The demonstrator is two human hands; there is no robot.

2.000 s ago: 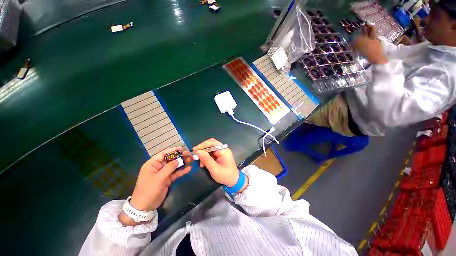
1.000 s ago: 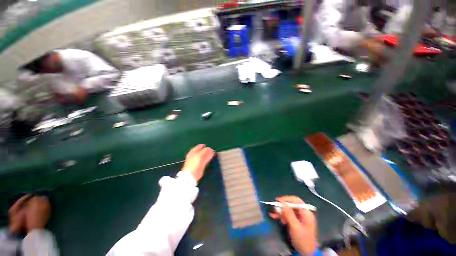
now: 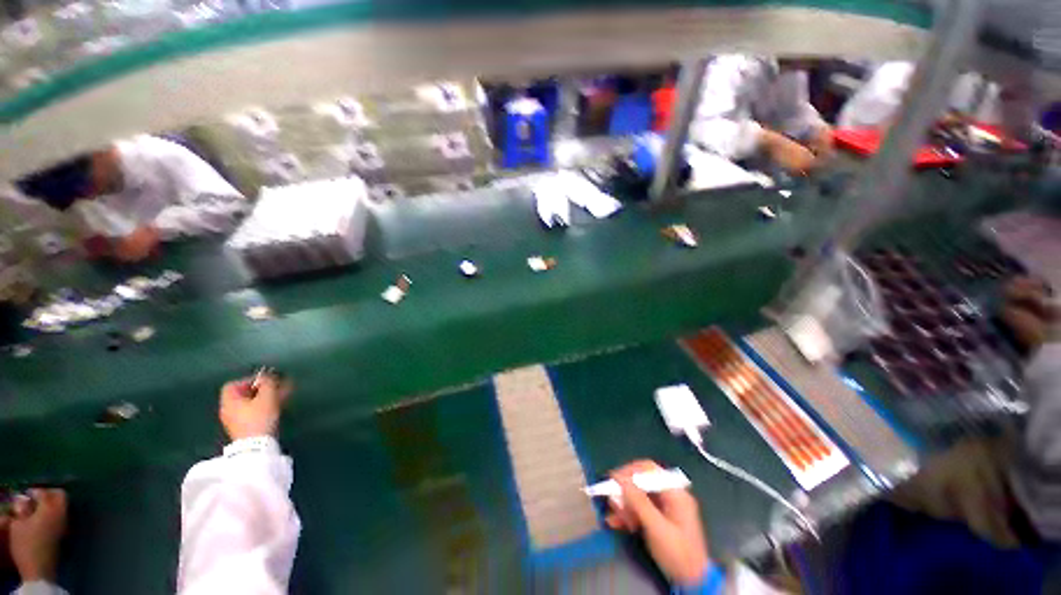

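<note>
My left hand (image 3: 251, 409) is stretched out over the green belt at left, its fingertips closed on a small circuit module (image 3: 266, 378), blurred and partly hidden by the fingers. My right hand (image 3: 666, 521) holds a slim white pen-like tool (image 3: 652, 481), its thin tip pointing left over the tan die-cut sheet (image 3: 539, 456) with blue edges. Other small modules lie on the belt, one (image 3: 397, 289) beyond my left hand and one (image 3: 468, 269) farther right.
A white adapter (image 3: 681, 410) with cable, an orange sticker sheet (image 3: 764, 407) and a second tan sheet (image 3: 833, 401) lie at right. Beyond are a clear bag (image 3: 840, 300), a blister tray (image 3: 925, 331) and a metal post. Pale trays (image 3: 305, 228) stand across the belt. Neighbours' hands show at both sides.
The view has swung up from the bench to the belt. My left hand has left the tool, moved out left over the belt and closed on a module. My right hand still holds the tool.
</note>
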